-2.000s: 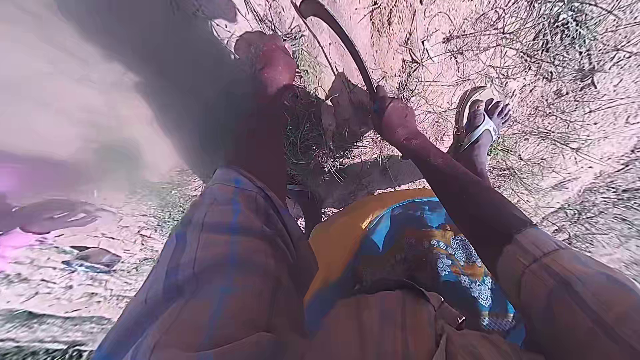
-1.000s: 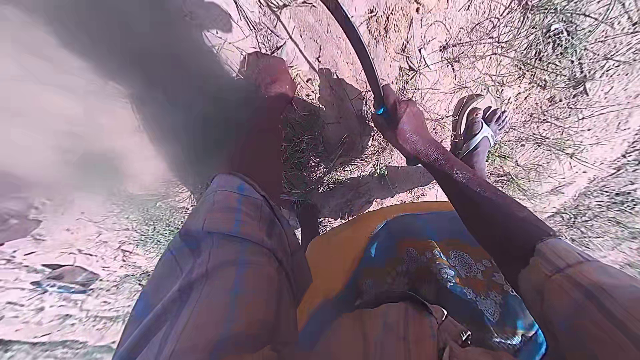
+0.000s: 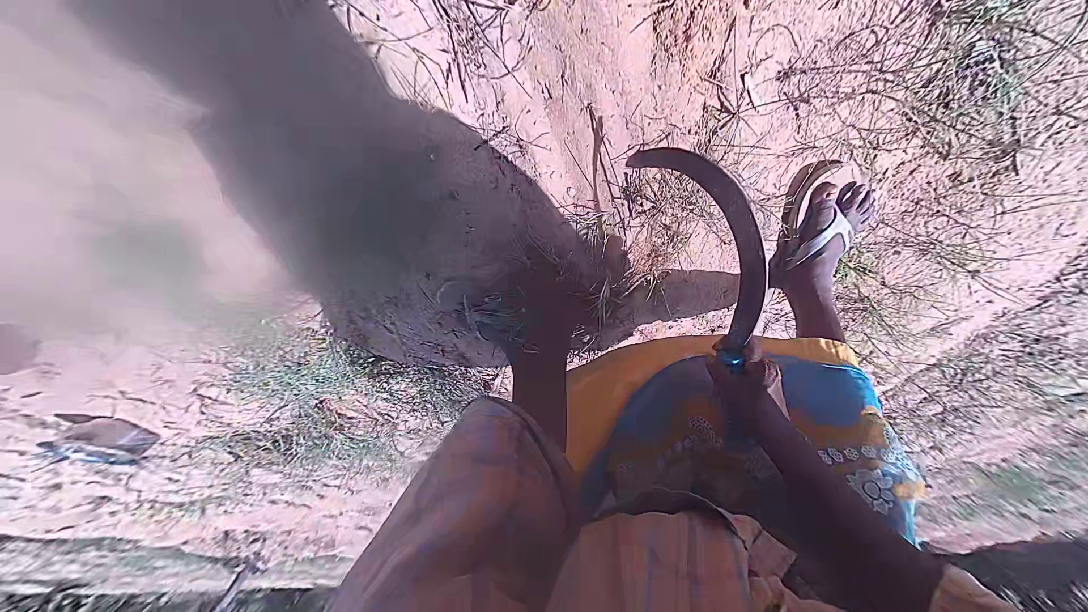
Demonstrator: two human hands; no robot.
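Observation:
My right hand (image 3: 746, 378) is closed around the handle of a sickle (image 3: 744, 229), over the lap of a blue and yellow patterned cloth (image 3: 824, 395). The dark curved blade rises from the fist, and its tip bends to the left above dry ground. A blue band shows at the handle. My left sleeve (image 3: 467, 493) is at lower centre. Beyond it a dark limb runs up into deep shadow, where my left hand cannot be made out clearly.
My sandalled right foot (image 3: 820, 225) stands just right of the blade. Dry grass (image 3: 960, 93) and thin twigs lie over the sandy soil. A green grass tuft (image 3: 357, 408) grows at left, with a flat dark object (image 3: 106, 433) farther left. A broad shadow covers the upper left ground.
My right hand has drawn back toward my lap with the sickle, and the whole curved blade now shows. My left hand has left its earlier place at the upper left of my legs.

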